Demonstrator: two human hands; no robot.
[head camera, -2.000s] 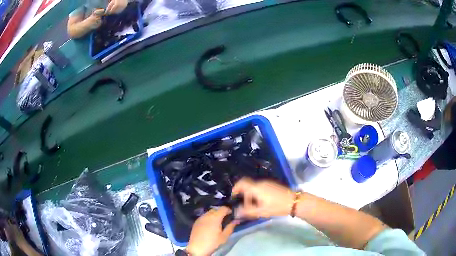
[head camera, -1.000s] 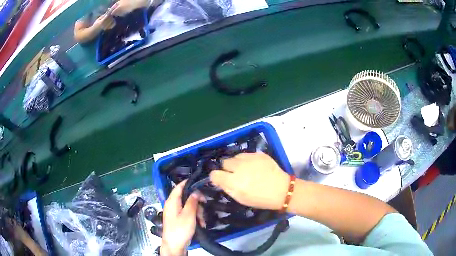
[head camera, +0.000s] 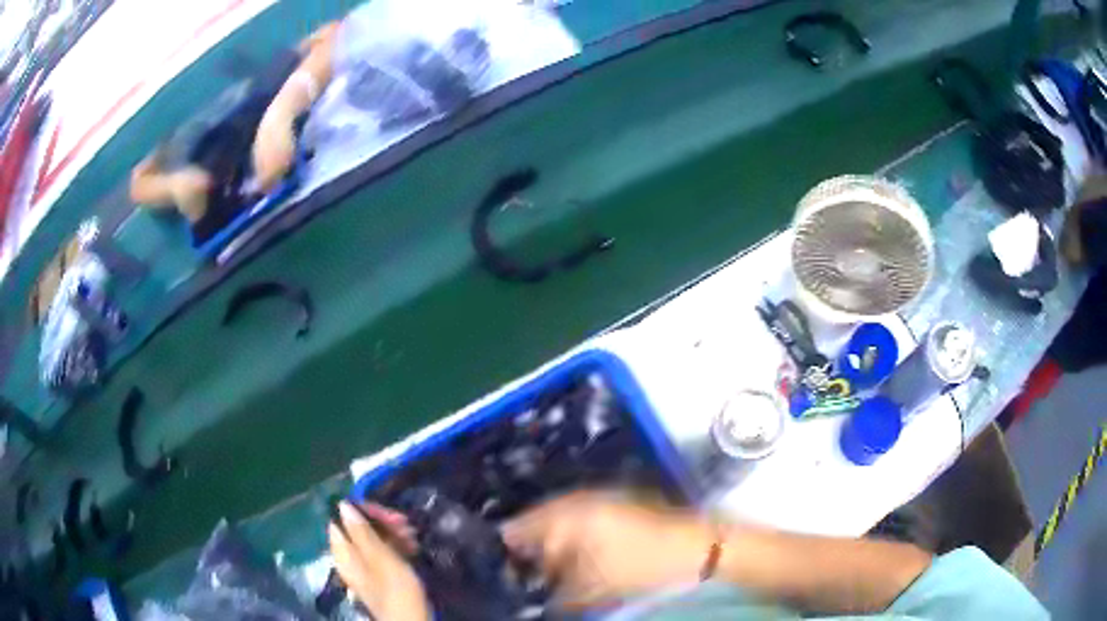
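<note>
The blue parts bin (head camera: 649, 419) stands in front of me, heaped with small black plastic parts (head camera: 522, 443). My left hand (head camera: 379, 564) is at the bin's left side, cut off by the lower edge, with fingers near a dark blurred item; I cannot tell whether it grips it. My right hand (head camera: 595, 546) is over the lower part of the bin, strongly blurred, its fingertips among the dark parts; I cannot tell what it holds. A black headband (head camera: 498, 237) lies on the green belt (head camera: 401, 328) beyond the bin.
Right of the bin are a metal can (head camera: 749, 425), a fan (head camera: 862, 249), blue caps (head camera: 870, 431), hand tools (head camera: 795, 334) and a second can (head camera: 951, 352). A plastic bag (head camera: 225, 582) is at lower left. Other headbands (head camera: 826, 39) lie on the belt. Another person's arms (head camera: 285, 115) are across it.
The headband that my left hand held a second ago no longer shows clearly. My left hand has moved left and down, and my right hand lower. The view has shifted, and the person across has moved their arms.
</note>
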